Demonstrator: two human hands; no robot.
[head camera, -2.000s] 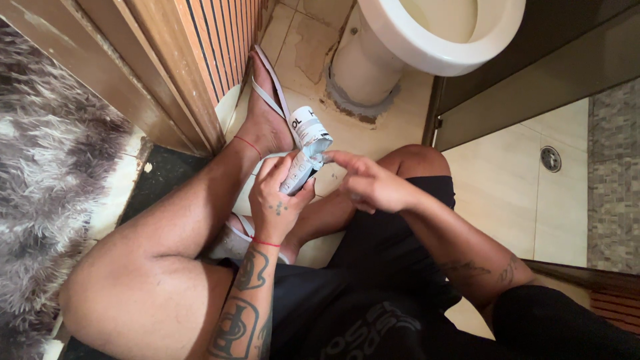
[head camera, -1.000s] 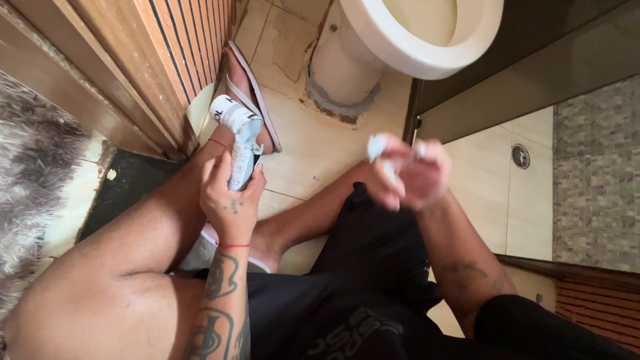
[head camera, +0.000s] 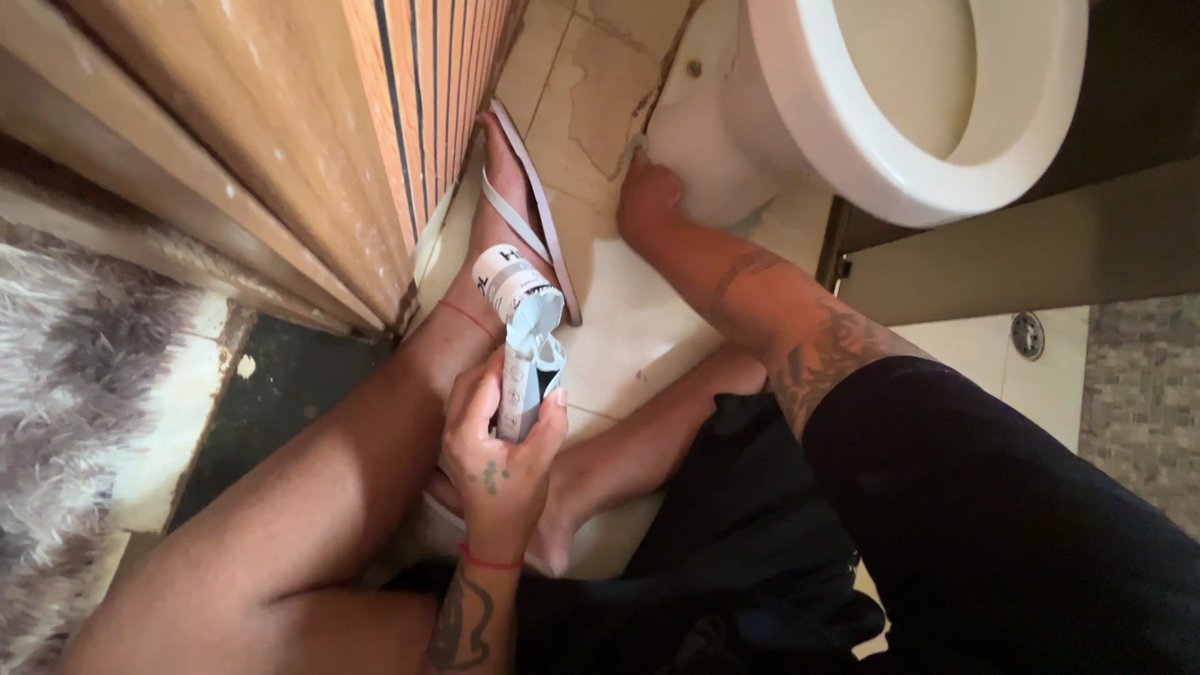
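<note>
My left hand (head camera: 502, 431) grips a torn-open packet (head camera: 525, 347), white and pale grey with dark print, its upper part folded over and its inside showing pale blue. Beyond it, my right hand (head camera: 649, 192) reaches down to the foot of the white toilet pedestal (head camera: 717, 155). Its fingertips are at the pedestal's left edge, by the floor joint, with a bit of whitish material (head camera: 639, 142) at them. Whether the fingers still hold that material cannot be told.
The toilet bowl (head camera: 923, 178) overhangs at upper right. A slatted wood panel (head camera: 427, 103) and wooden frame stand at left, beside a shaggy grey rug (head camera: 66, 403). My sandalled foot (head camera: 506, 187) rests near the panel. A floor drain (head camera: 1027, 335) lies at right.
My right hand was at the packet, then apart from it with pale material on its fingers; now it is down at the toilet's base. My left hand has kept hold of the packet.
</note>
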